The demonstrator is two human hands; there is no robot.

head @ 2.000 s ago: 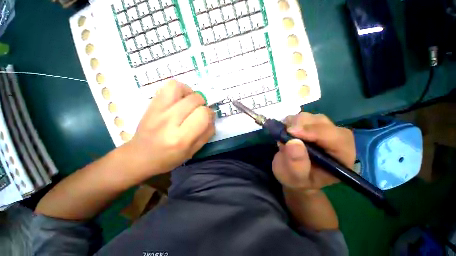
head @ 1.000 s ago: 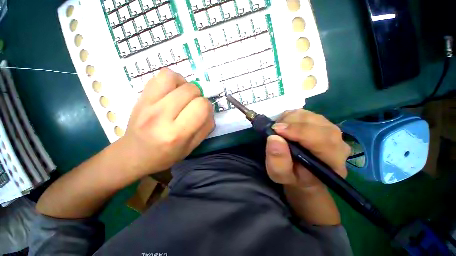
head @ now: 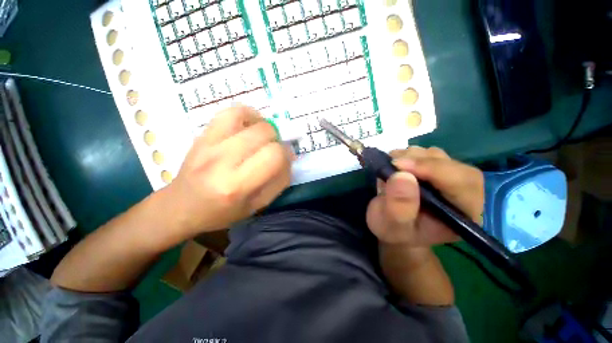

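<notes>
A white carrier tray point(head: 419, 131) with tan holes along both sides lies on the dark green bench top. It holds blocks of a PCB panel point(head: 322, 61) with green edge strips. My left hand point(head: 236, 164) rests over the tray's lower middle, fingers pinched, with a green spot at the fingertips. The pinched end of the solder wire is too blurred to make out; the wire point(head: 60, 82) shows running in from the left edge. My right hand point(head: 424, 197) grips a black soldering iron point(head: 439, 208). Its metal tip is over the lower rows, right of my left fingertips.
Stacked trays point(head: 27, 174) stand at the left edge. A glossy black slab point(head: 513, 63) lies right of the tray, with a cable plug point(head: 589, 75) beyond it. A blue stool point(head: 535, 208) is below the bench at right. A cardboard box point(head: 191, 264) is low at left.
The iron tip has moved a little right, away from my left fingertips. The view has shifted slightly. My left hand stays pinched at nearly the same place on the tray.
</notes>
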